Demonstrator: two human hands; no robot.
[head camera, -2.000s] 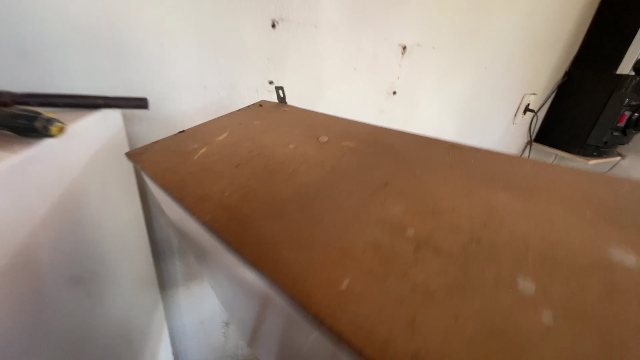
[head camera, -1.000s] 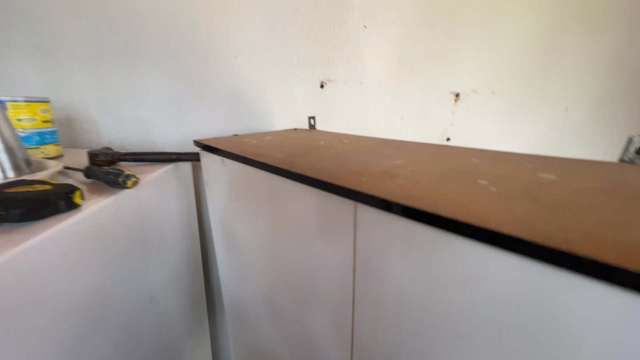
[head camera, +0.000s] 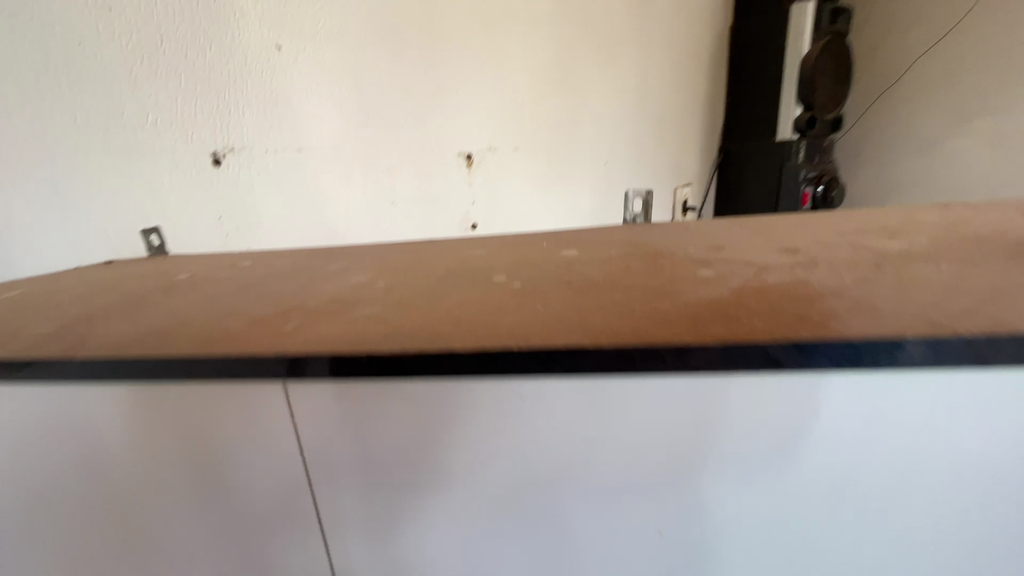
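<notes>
Neither my left hand nor my right hand shows in the head view. A cabinet with a brown, stained top panel (head camera: 448, 296) spans the view, with a black strip (head camera: 512, 360) along its front edge. Below the strip are white doors (head camera: 600, 464) with a thin dark gap between them. At the back edge, a small metal bracket (head camera: 154, 241) stands up at the left and another metal bracket (head camera: 638, 206) at the right, both near the wall.
The pale wall (head camera: 360, 104) behind has several holes, one with a rusty mark (head camera: 470, 159). A wall outlet (head camera: 682, 202) with a plugged-in cord is at the right. Beside it stands black audio equipment (head camera: 752, 176), and a thin wire runs up the wall.
The view has swung right and closer to the cabinet front. The tools and can on the white surface at the left, seen one second ago, are out of view.
</notes>
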